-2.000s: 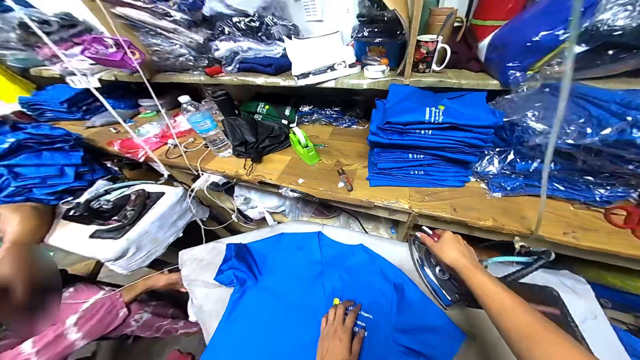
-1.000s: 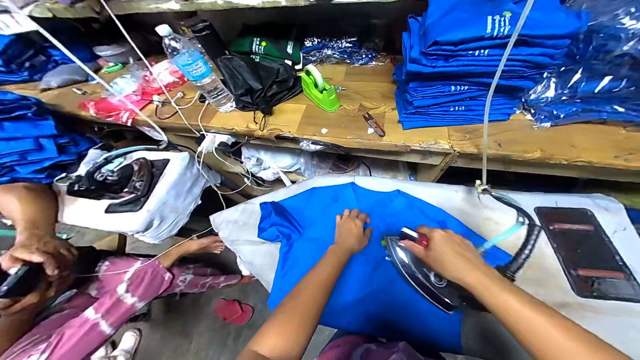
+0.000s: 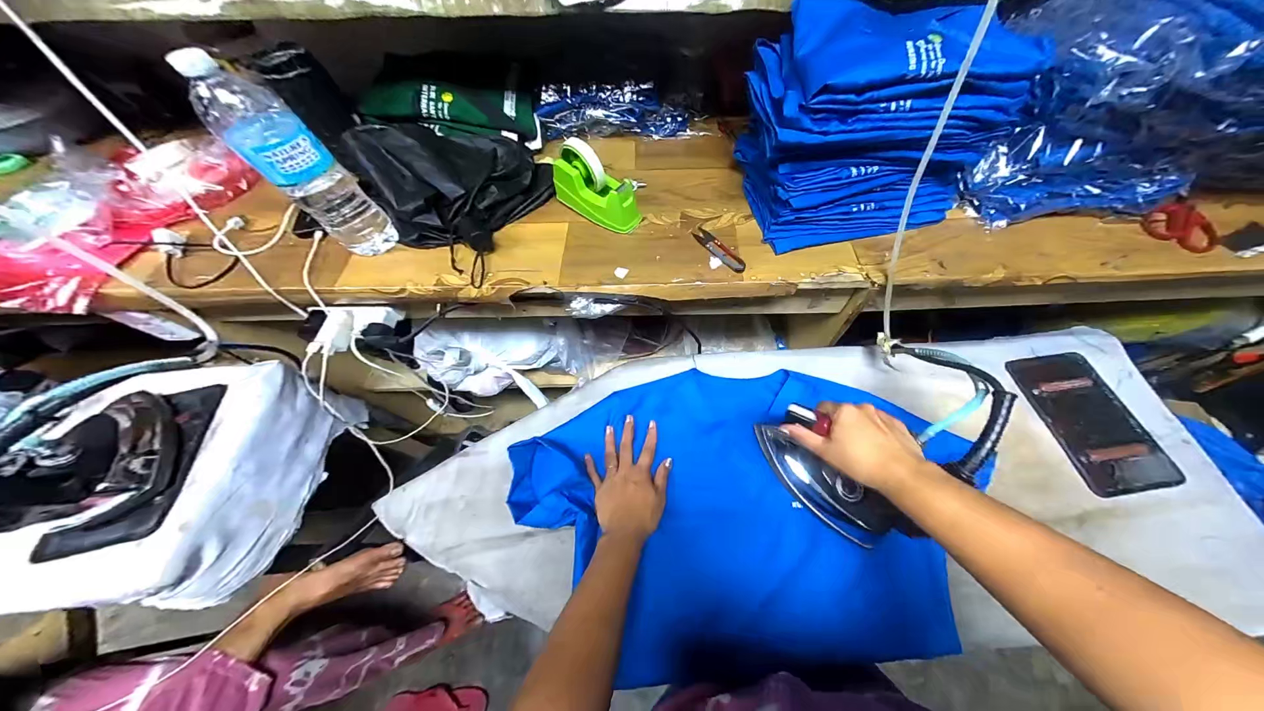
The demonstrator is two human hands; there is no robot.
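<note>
A blue short-sleeved shirt [image 3: 731, 583] lies spread over a pale cloth-covered ironing board [image 3: 1047, 553]. My left hand [image 3: 630, 484] rests flat on the shirt near its left sleeve, fingers spread, holding nothing. In my right hand [image 3: 859, 444] is the handle of a steam iron [image 3: 820, 489], whose soleplate sits on the right part of the shirt. A hose and cable [image 3: 987, 415] run from the iron's rear to a hanging tube. Right of the iron, a dark iron rest [image 3: 1096, 425] lies on the board.
Behind stands a wooden shelf [image 3: 681, 276] with a stack of folded blue shirts [image 3: 869, 118], a water bottle [image 3: 286, 153], a green tape dispenser [image 3: 595, 188], thread snips [image 3: 719, 249] and red-handled scissors [image 3: 1180, 227]. At left are another iron [image 3: 94, 454], cords and a seated person's legs [image 3: 326, 632].
From the blue iron rest area at the board's right, the iron has come onto the shirt in my right hand. My left hand has moved toward the left sleeve. The view has tilted down.
</note>
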